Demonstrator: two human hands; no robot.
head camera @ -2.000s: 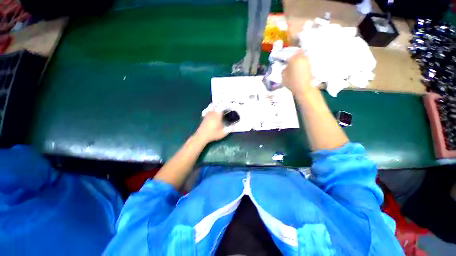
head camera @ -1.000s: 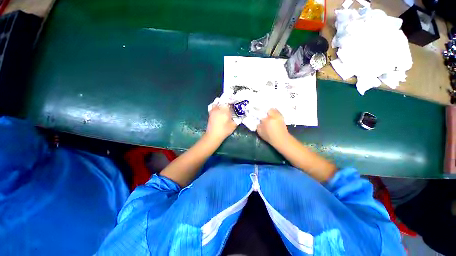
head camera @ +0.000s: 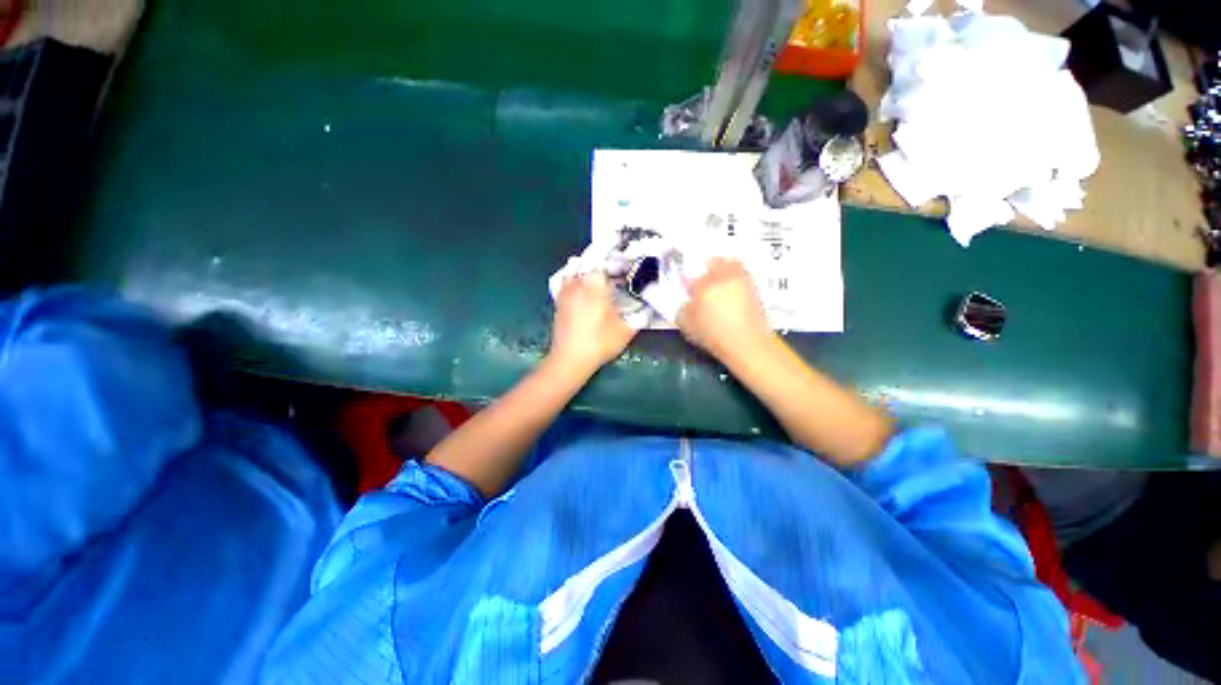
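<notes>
A small dark smartwatch unit point(head camera: 644, 276) is held between my two hands over the white work sheet point(head camera: 803, 288). My left hand point(head camera: 589, 319) grips it from the left with white cloth around the fingers. My right hand point(head camera: 723, 308) presses a white wiping cloth point(head camera: 666, 290) against the unit's right side. The fingertips are partly hidden by the cloth. A second smartwatch unit point(head camera: 982, 317) lies on the green bench to the right of the sheet.
A solvent bottle point(head camera: 799, 163) stands at the sheet's upper right corner, by a slanting metal post point(head camera: 753, 67). Beyond are an orange-yellow box point(head camera: 824, 38), a wipe pile point(head camera: 988, 121) and a black box point(head camera: 1119, 60). A person in blue point(head camera: 147, 495) is at left.
Two seconds ago my right hand was at the bottle and my left held the unit alone. Since then my right hand has come to the unit with cloth. Over the last second the hands barely moved.
</notes>
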